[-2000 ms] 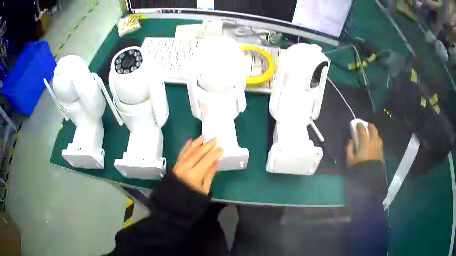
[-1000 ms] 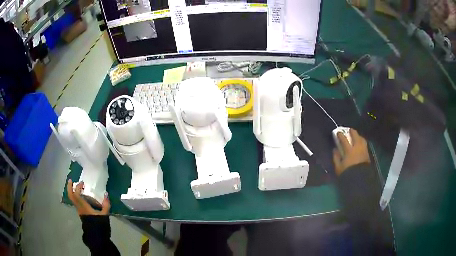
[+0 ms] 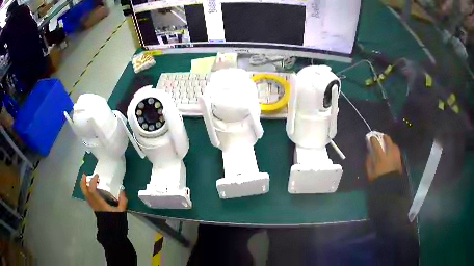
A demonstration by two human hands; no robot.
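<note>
Several white PTZ security cameras stand in a row on the green mat. My left hand (image 3: 104, 195) holds the base of the leftmost camera (image 3: 100, 130) at the table's front left edge. The second camera (image 3: 156, 140) shows a dark round lens ring. The third camera (image 3: 234, 130) shows a plain white head. The rightmost camera (image 3: 314, 130) has its dark lens window turned right. My right hand (image 3: 383, 156) rests over the white computer mouse (image 3: 375, 138) on the black pad, fingers curled on it.
A monitor (image 3: 265, 26) stands at the back. Before it lie a keyboard (image 3: 179, 91) and a yellow tape roll (image 3: 285, 93). A white label strip (image 3: 427, 179) hangs at the right by a blurred black box. A blue bin (image 3: 43, 117) is at the left; a person (image 3: 23, 41) is behind it.
My left hand has moved from the third camera's base to the leftmost camera's base. The third camera's base is turned slightly. The view has shifted. My right hand stays on the mouse.
</note>
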